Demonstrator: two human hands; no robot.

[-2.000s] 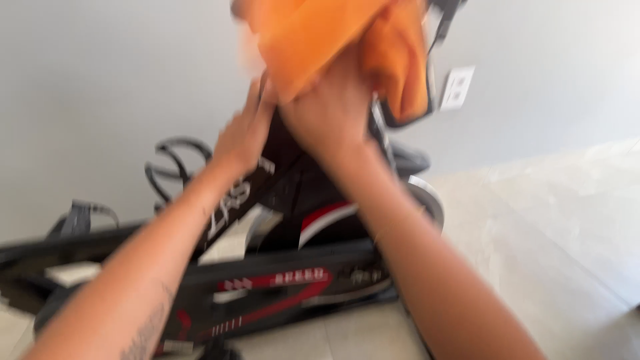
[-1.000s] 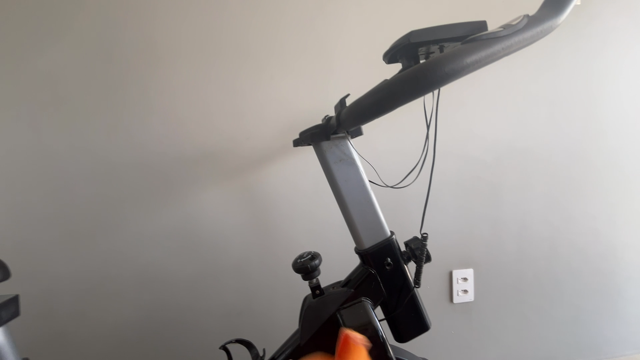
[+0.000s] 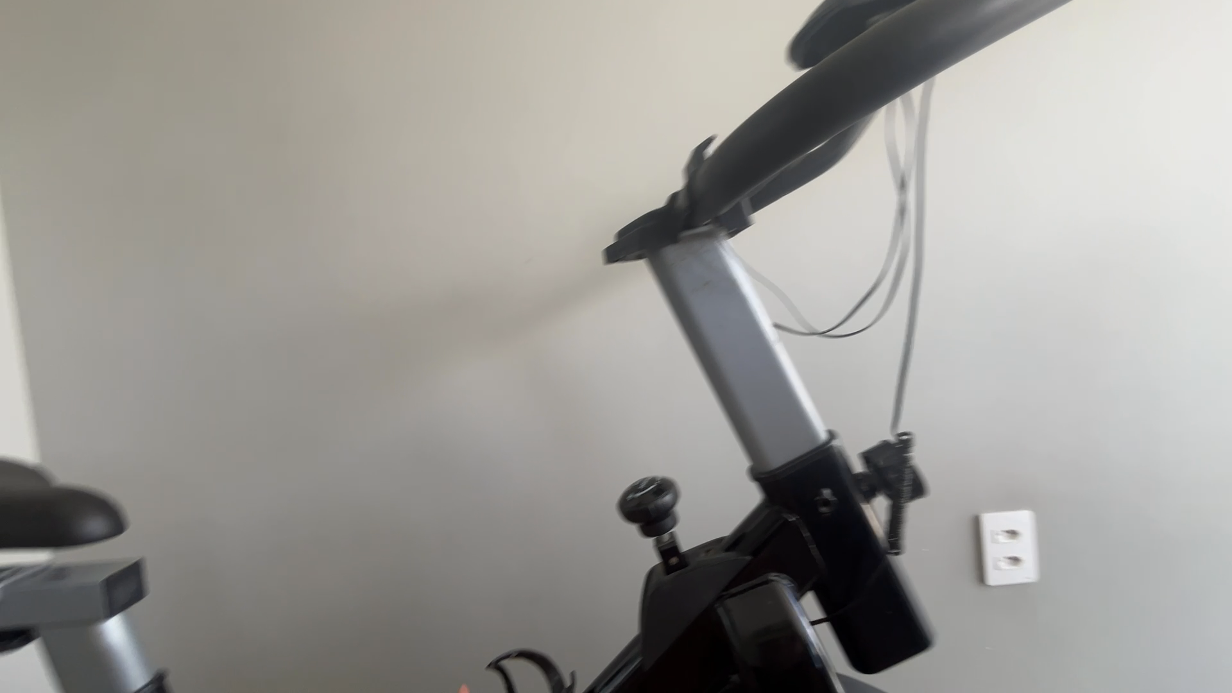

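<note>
Neither of my hands shows in the head view. An exercise bike fills the right side, with its black handlebar [image 3: 818, 115] on a silver post [image 3: 741, 346] that slants down into a black frame sleeve [image 3: 847, 568]. Left of the sleeve stands a round black knob [image 3: 649, 505]. Thin cables [image 3: 910, 289] hang from the handlebar to a part behind the sleeve. Only a tiny orange tip [image 3: 464, 688] appears at the bottom edge; what it belongs to cannot be told.
The black saddle [image 3: 58, 515] and its silver support [image 3: 96, 592] stand at the lower left. A white wall outlet [image 3: 1008, 547] is on the grey wall [image 3: 385, 289] behind the bike. A black curved holder [image 3: 534, 664] shows low at the middle.
Two seconds ago both hands were in view on the bike frame with an orange cloth; now they are out of view. The view has swung upward, and the saddle now shows at left.
</note>
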